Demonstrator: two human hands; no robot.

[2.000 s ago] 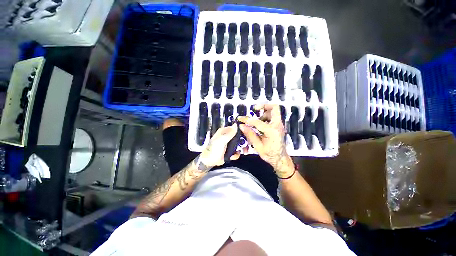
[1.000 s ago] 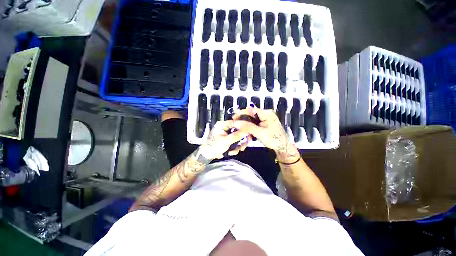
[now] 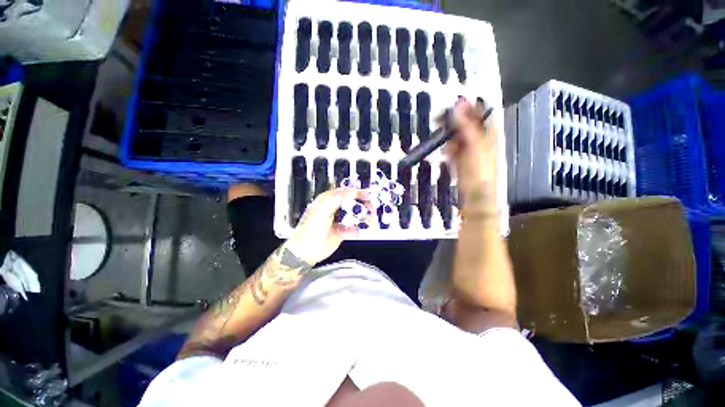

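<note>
The white foam tray (image 3: 390,80) lies in front of me with three rows of upright slots, mostly filled with black units. My right hand (image 3: 467,131) is blurred over the right part of the tray, its fingers closed on a black unit (image 3: 430,146) held slantwise above the middle row. My left hand (image 3: 324,222) is at the tray's near edge, left of centre. Its fingertips are at a loose cluster of small pale-purplish rings (image 3: 386,191) and appear to hold some of them. The rings overlap the near row of units.
A blue crate (image 3: 127,149) with dark contents stands left of the tray. Stacked foam trays (image 3: 543,151) and an open cardboard box (image 3: 548,278) with clear plastic bags (image 3: 601,262) are at right. A dark bench (image 3: 48,230) with a white cloth (image 3: 20,274) is at far left.
My hands have parted. My right hand has moved up and right over the tray with the black unit. My left hand stays near the front edge, and the ring cluster is now more exposed.
</note>
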